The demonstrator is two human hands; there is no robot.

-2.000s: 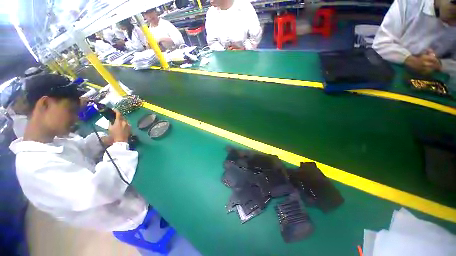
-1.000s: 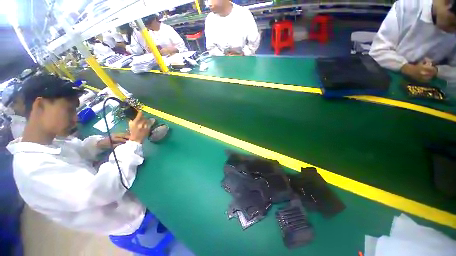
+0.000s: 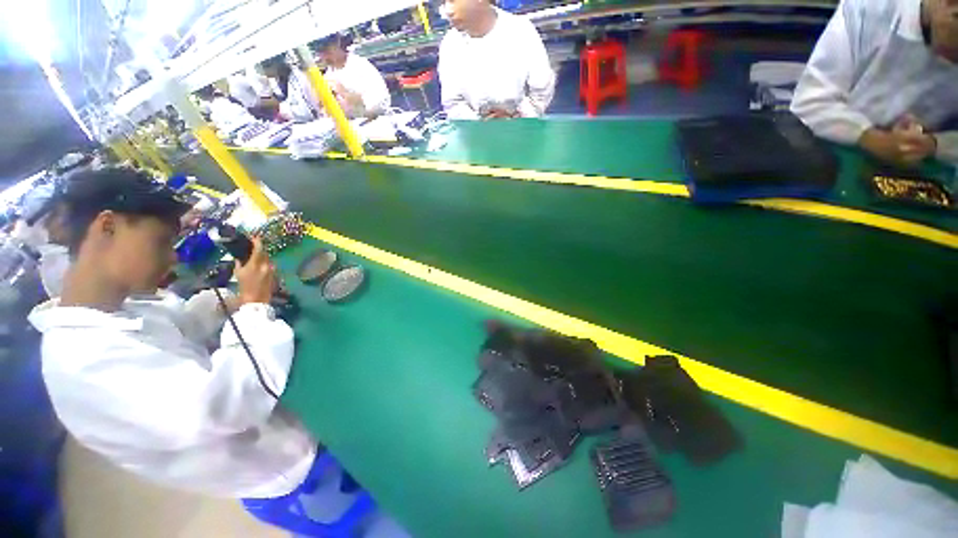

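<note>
Neither of my hands is in the picture. A heap of black housing shells [image 3: 552, 389] lies on the green bench in front of me, short of the near yellow line. One shell with a row of ribs [image 3: 633, 483] lies at the heap's near side. Another dark shell [image 3: 681, 412] lies at its right, touching the yellow line. White sheets [image 3: 877, 510] are at the lower right, cut off by the picture's edge.
At left a person in a white smock [image 3: 168, 368] holds a corded screwdriver [image 3: 237, 248], near two round grey dishes [image 3: 342, 282]. A blue stool [image 3: 315, 502] is below. Across the bench are a black tray [image 3: 754, 156], gold-coloured parts [image 3: 910, 189], seated people and red stools [image 3: 603, 76].
The view has shifted slightly. The neighbour's hand with the screwdriver has drawn back left from beside the round dishes, and both dishes show again. The orange tip by the white sheets no longer shows.
</note>
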